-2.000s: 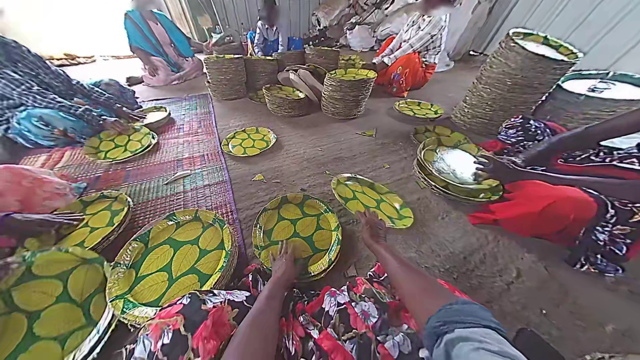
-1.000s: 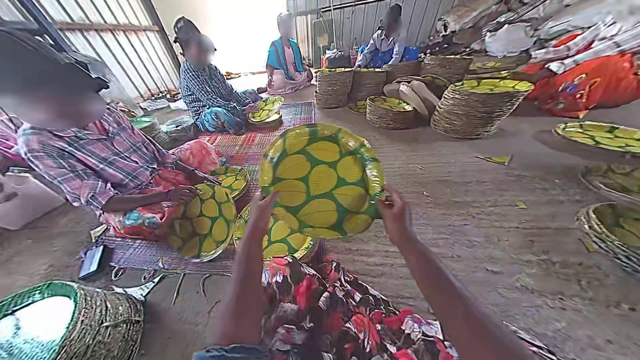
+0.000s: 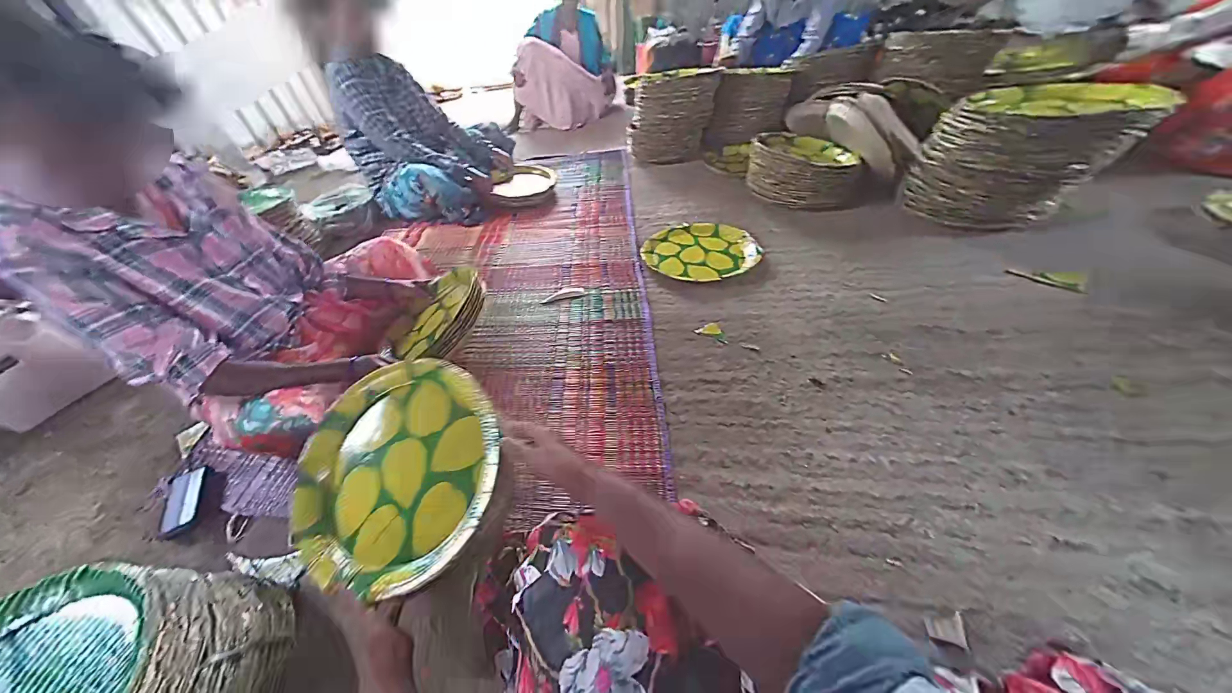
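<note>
A round leaf-patterned plate, yellow and green with a shiny rim, is held tilted at the left, in front of my lap. My left hand grips its lower edge, partly hidden under it. At its upper right edge is my right hand, its fingers mostly behind the rim. Whether more plates lie beneath this one, I cannot tell. Just beyond it, a person in a checked shirt holds a stack of similar plates. Another leaf-patterned plate lies flat on the floor beside the mat.
A woven mat runs away from me. At the lower left lies a large plate stack on its side, near a phone. Tall plate stacks stand at the back right. Farther back, a person sits by white-topped plates.
Both hands have carried the plate from in front of me to the left. Two seconds ago the hands rested on separate plates. The view has turned left since then.
</note>
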